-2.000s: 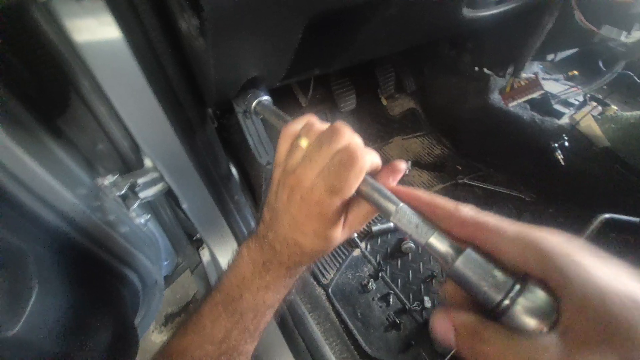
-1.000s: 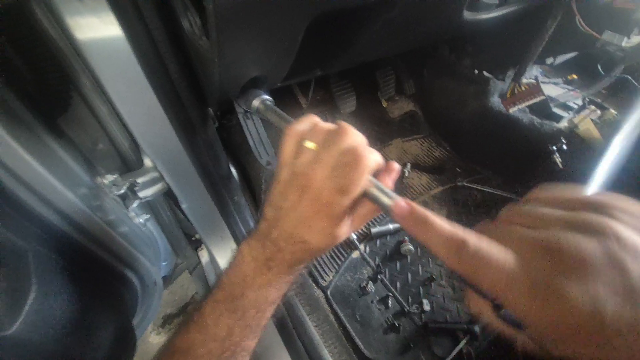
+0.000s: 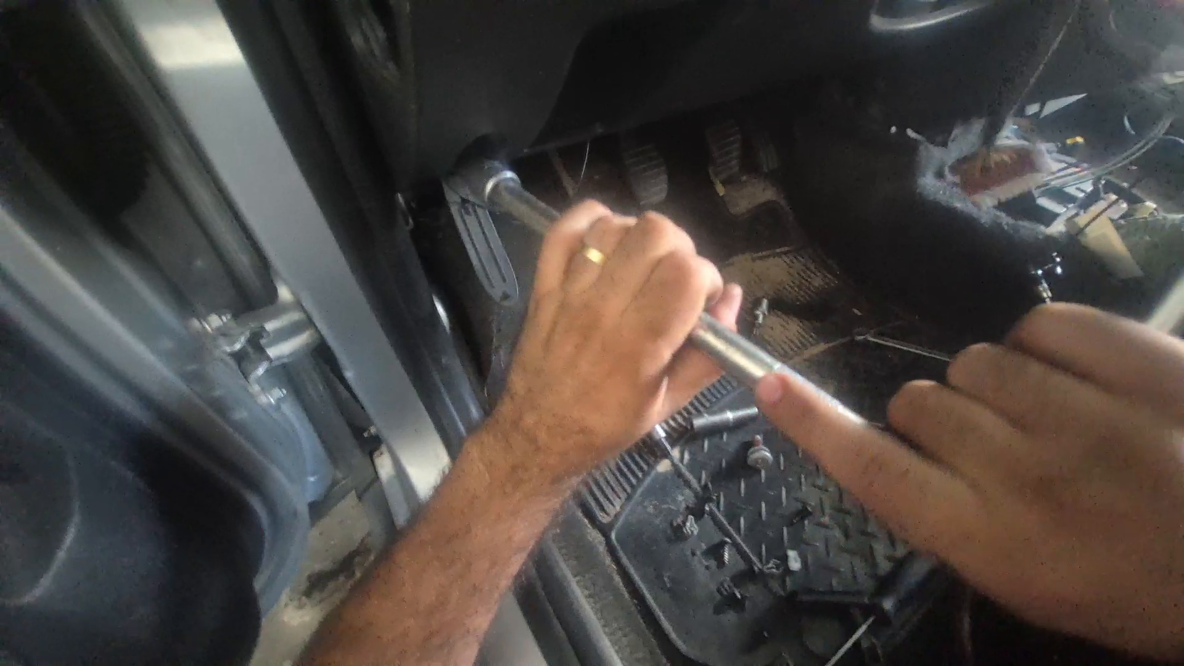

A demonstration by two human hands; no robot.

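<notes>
My left hand (image 3: pixel 615 324), with a gold-colored ring, is closed around a metal bar (image 3: pixel 735 350) that slants from the lower dashboard down toward my right hand. The bar's upper end meets a round metal fitting (image 3: pixel 486 182) beside the black slotted footrest (image 3: pixel 486 245). My right hand (image 3: pixel 1027 472) lies over the bar's lower part, its index fingertip touching the metal just below my left hand. The other fingers are curled, and the bar's lower end is hidden under that hand, so its hold is unclear.
Several bolts lie on the black rubber floor mat (image 3: pixel 647 592), with a metal socket-like piece (image 3: pixel 726 418) and a thin rod. Pedals (image 3: pixel 645 171) hang behind. The silver door sill frame (image 3: pixel 277 222) runs along the left; exposed wires (image 3: pixel 1124 153) are at right.
Two seconds ago my right hand held the thick cylindrical end of the bar from beneath; now it lies over the bar with its index finger stretched along it. My left hand keeps its grip.
</notes>
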